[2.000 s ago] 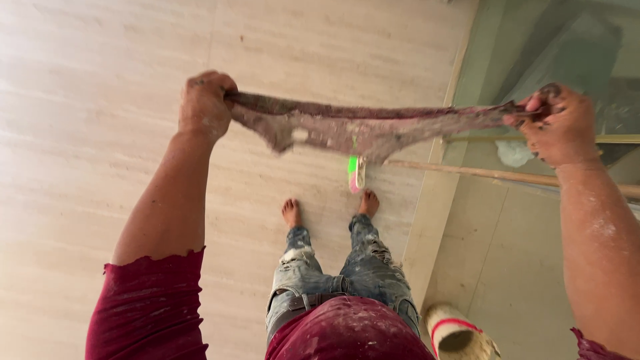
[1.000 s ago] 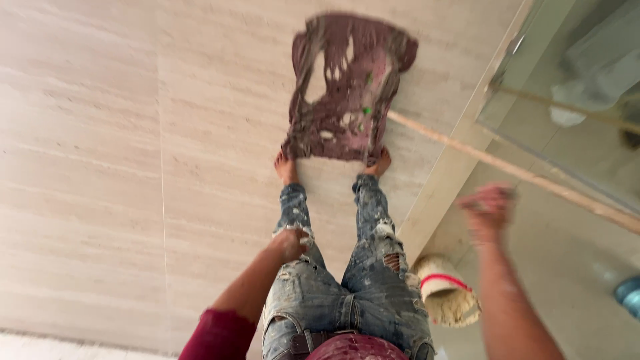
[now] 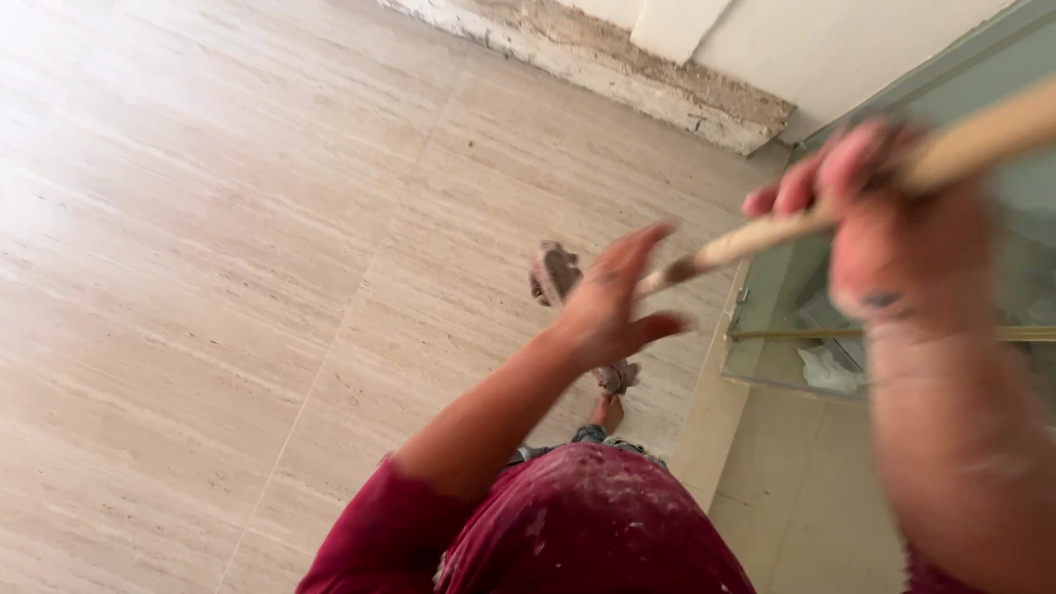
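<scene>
My right hand is closed around a long wooden pole, which slants from the upper right down toward the floor. Beside the pole's lower part is my left hand, fingers spread, holding nothing. A dirty, purplish-grey rag shows on the floor past my left hand, with another part of it near my bare foot. My left hand and forearm cover the middle of the rag and the pole's lower end, so how the two meet cannot be told. Both hands are blurred.
Beige streaked floor tiles spread to the left. A wall base with a rough, unfinished edge runs along the top. At the right stands a glass panel with a whitish plastic bag seen through it, beside a pale floor strip.
The rag, stretched between both hands and later spread at my feet, now looks bunched up. My right hand has taken hold of the pole and is raised. The view has turned.
</scene>
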